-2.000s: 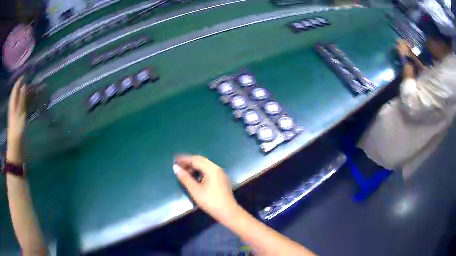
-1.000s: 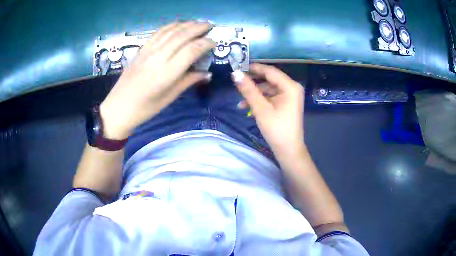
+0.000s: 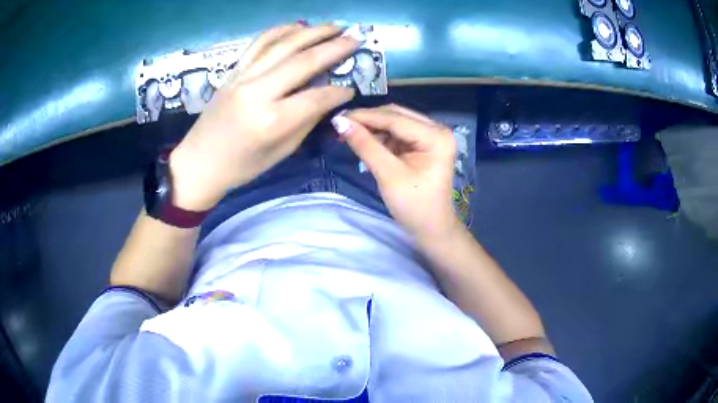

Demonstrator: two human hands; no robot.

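Observation:
A silver-grey four-position housing (image 3: 187,61) lies at the near edge of the green bench, its scalloped side toward me. Round pale seats show in its left bays and near its right end. My left hand (image 3: 264,114) lies over the middle of the housing, fingers stretched to the right, hiding the bays beneath; it seems to hold the housing. My right hand (image 3: 401,157) is just below the bench edge, right of my left fingertips, with thumb and index finger nearly together. Whether something small is pinched there cannot be told.
Paired modules with white-centred rings (image 3: 605,33) lie on the green bench (image 3: 504,47) at upper right. A perforated rail (image 3: 563,134) is below the bench edge. A blue support (image 3: 639,187) and pale cloth (image 3: 697,177) are at right. A dark module edge (image 3: 705,43) shows at far right.
Since a second ago, my right hand has moved slightly left and down, nearer my left hand. The housing appears slightly tilted and shifted left. Two seconds ago my hands were apart over the bench.

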